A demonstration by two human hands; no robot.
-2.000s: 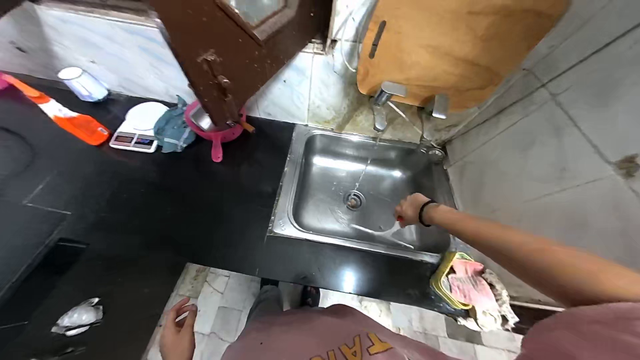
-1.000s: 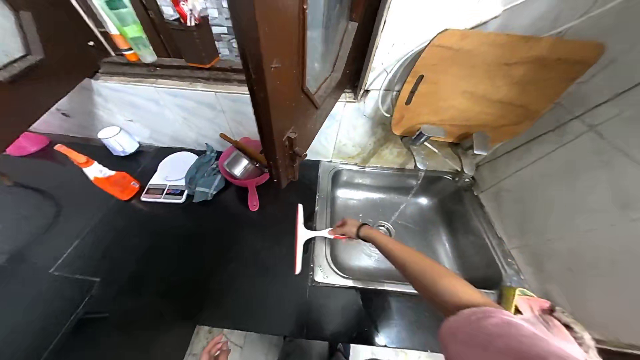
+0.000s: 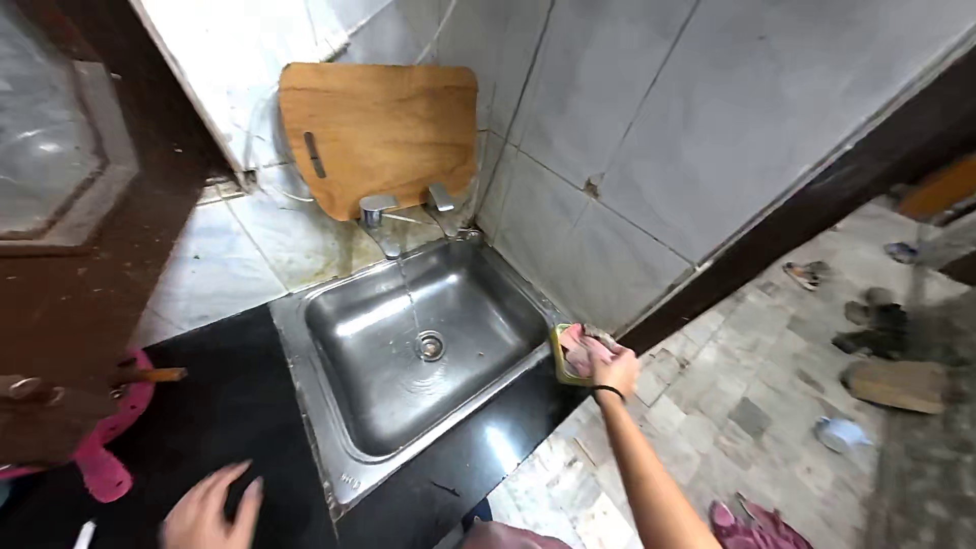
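My right hand (image 3: 616, 372), with a black band at the wrist, is at the pink cloth (image 3: 579, 352) in a yellow-green tray (image 3: 560, 358) on the counter corner, right of the steel sink (image 3: 366, 396); its fingers appear closed on the cloth. Over the black counter at the lower left is my left hand (image 3: 213, 512), blurred, fingers apart, holding nothing. A thin stream of water falls from the tap (image 3: 379, 221) into the sink near the drain (image 3: 430, 345). Part of a white object (image 3: 85, 535) shows at the lower left edge.
A wooden board (image 3: 381, 130) leans on the wall behind the taps. A brown cabinet door (image 3: 99, 305) hangs open at the left, above a pink strainer or pan (image 3: 107, 465). Beyond the wall edge, shoes (image 3: 877, 324) and a light blue mug (image 3: 840, 435) lie on the floor.
My right hand has let go of the white squeegee held one second ago and moved right to the pink cloth. My left hand now shows over the counter. The view has swung right.
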